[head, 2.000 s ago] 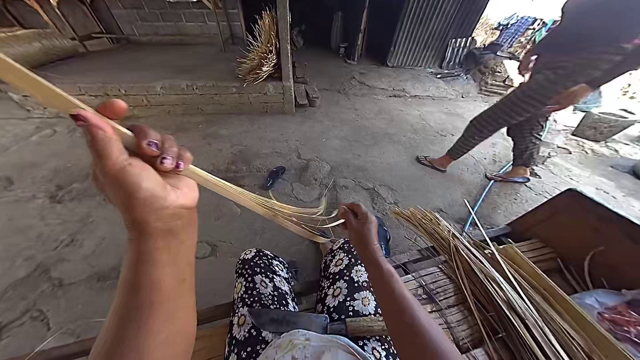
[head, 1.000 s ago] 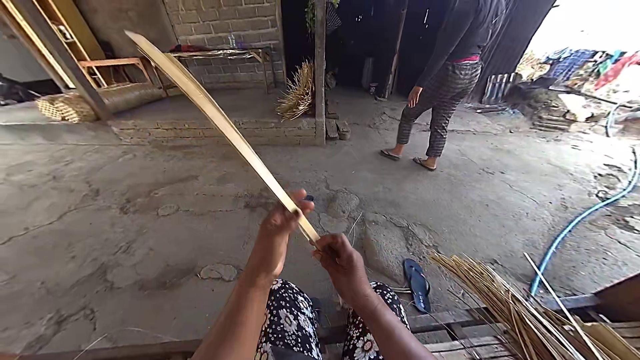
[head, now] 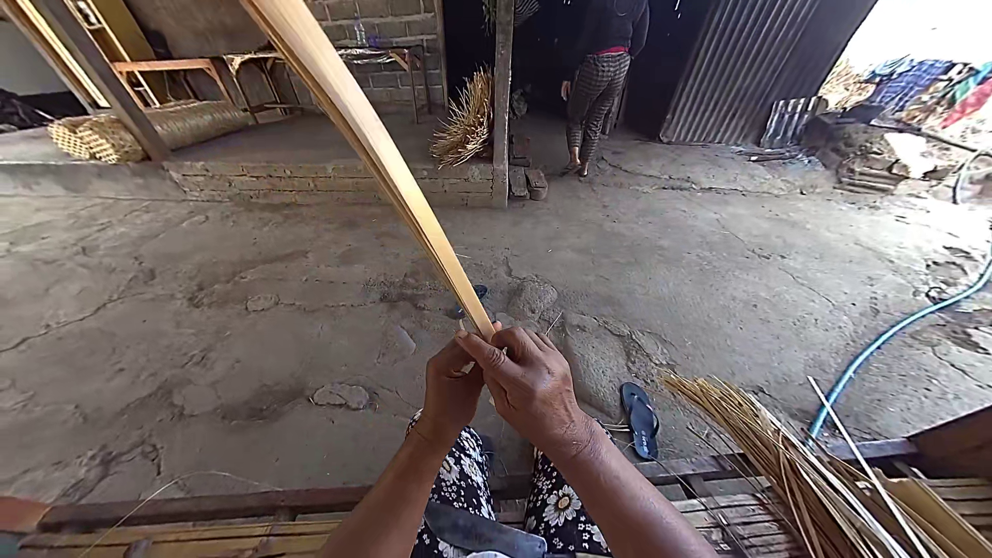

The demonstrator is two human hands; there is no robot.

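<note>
A bundle of long, flat bamboo strips (head: 391, 167) rises from my hands toward the upper left. My left hand (head: 453, 384) grips its lower end. Pressed against it, my right hand (head: 531, 384) has its fingers closed on the same end, thumb and fingertips meeting those of the left. The very tip of the strips is hidden by the fingers. Across my lap, over flowered trousers, lies a knife with a broad dark blade (head: 484, 531); its handle is mostly covered by my right forearm. Thin split strips (head: 783, 465) are heaped on the slatted bamboo seat at my right.
A blue flip-flop (head: 641, 418) lies on the cracked concrete floor, with a blue hose (head: 876, 349) farther right. Beyond are a wooden post (head: 503, 101), a bundle of sticks (head: 469, 120) and rolled woven matting (head: 186, 128). A person (head: 601, 77) stands near the dark doorway, facing away.
My hands have come together at the lower end of the strips; two seconds ago they were apart, with the strips' split ends fanned out at my right hand. The other person has moved away toward the doorway.
</note>
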